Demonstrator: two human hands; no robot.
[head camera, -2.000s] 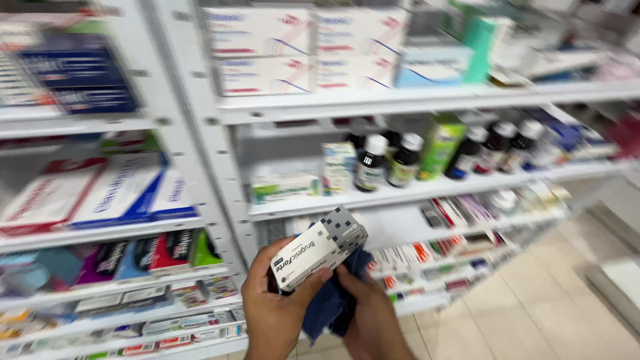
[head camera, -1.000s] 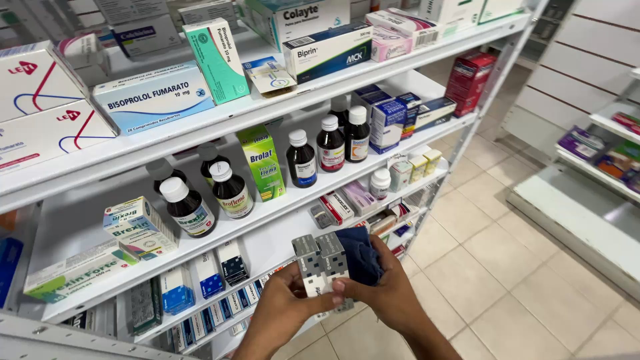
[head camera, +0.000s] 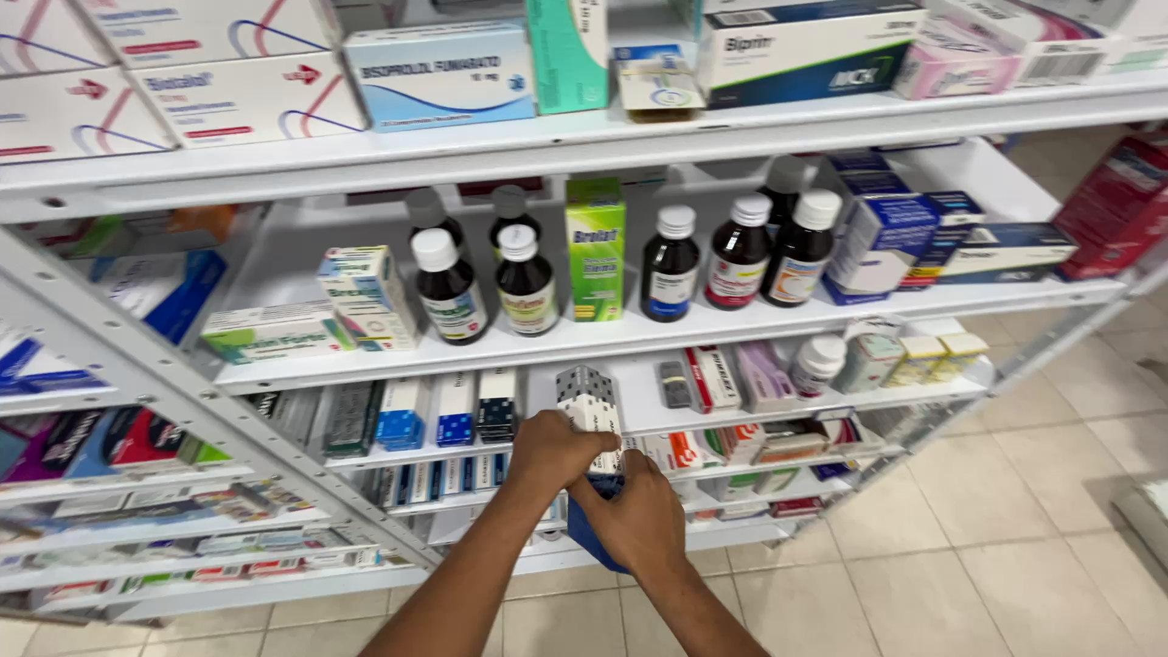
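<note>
A white medicine carton with a dark checkered end (head camera: 587, 391) reaches over the third shelf from the top, just right of a dark checkered box (head camera: 497, 412). Around its near end is my left hand (head camera: 558, 453), thumb across the top. My right hand (head camera: 644, 511) is closed on a dark blue cloth (head camera: 593, 538) and touches the carton's near end from the right. The carton's underside is hidden, so whether it rests on the shelf I cannot tell.
Brown medicine bottles (head camera: 671, 274) and a green carton (head camera: 595, 255) stand on the shelf above. White-and-blue boxes (head camera: 400, 412) lie to the left, a red-and-white box (head camera: 714, 379) to the right. The metal shelf edge (head camera: 730, 415) and upright (head camera: 210, 392) are close by.
The hands have moved from in front of the shelves to the third shelf, taking the carton and cloth along. The carton's checkered end now points away from me over that shelf.
</note>
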